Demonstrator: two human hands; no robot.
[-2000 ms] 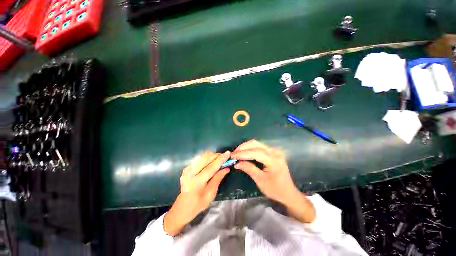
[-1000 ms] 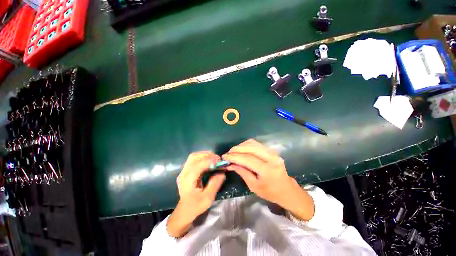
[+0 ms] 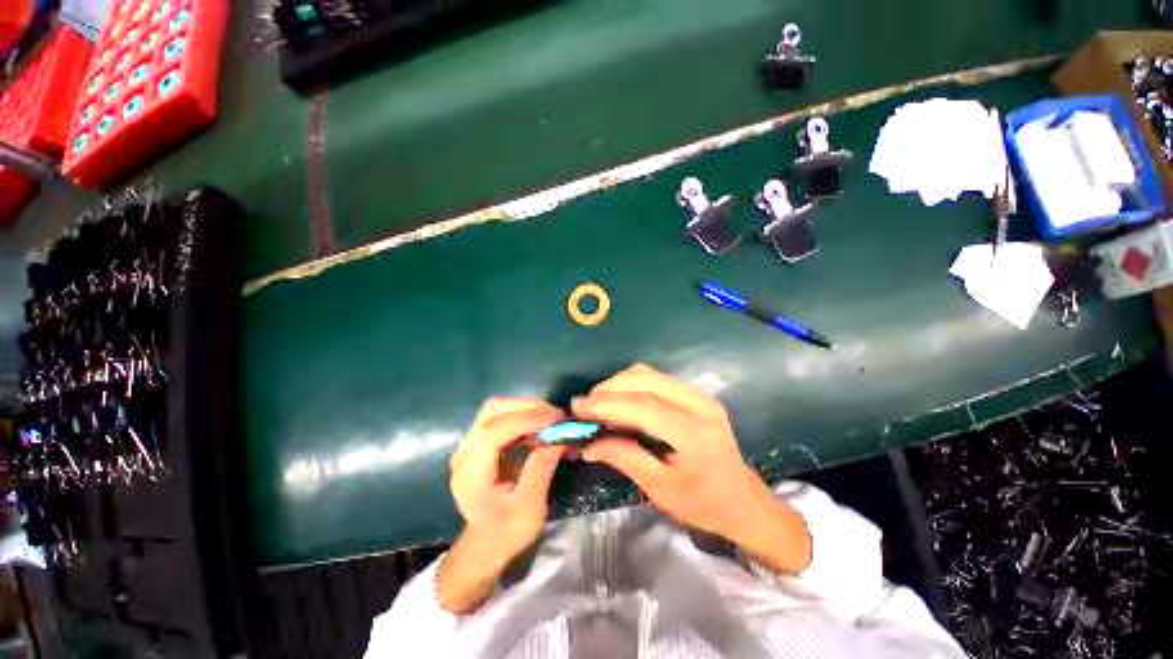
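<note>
A small teal part [image 3: 570,433] is held between the fingertips of both hands, low over the green bench near its front edge. My left hand [image 3: 499,466] grips its left end with thumb and fingers. My right hand [image 3: 675,438] grips its right end, thumb below and fingers above. The fingers hide both ends of the part. Whether a clip is on it cannot be told.
A yellow-orange ring [image 3: 588,304], a blue pen [image 3: 764,314] and several bulldog clips [image 3: 787,219] lie beyond my hands. A black tray of clips [image 3: 212,425] stands left, red trays [image 3: 152,84] far left. White paper [image 3: 939,151], a blue box [image 3: 1087,167] and a clip bin [image 3: 1048,541] are right.
Both hands stay together near the bench front. The teal part shows more broadly between the fingertips than before. The view has shifted, so the bench items sit further left in the picture.
</note>
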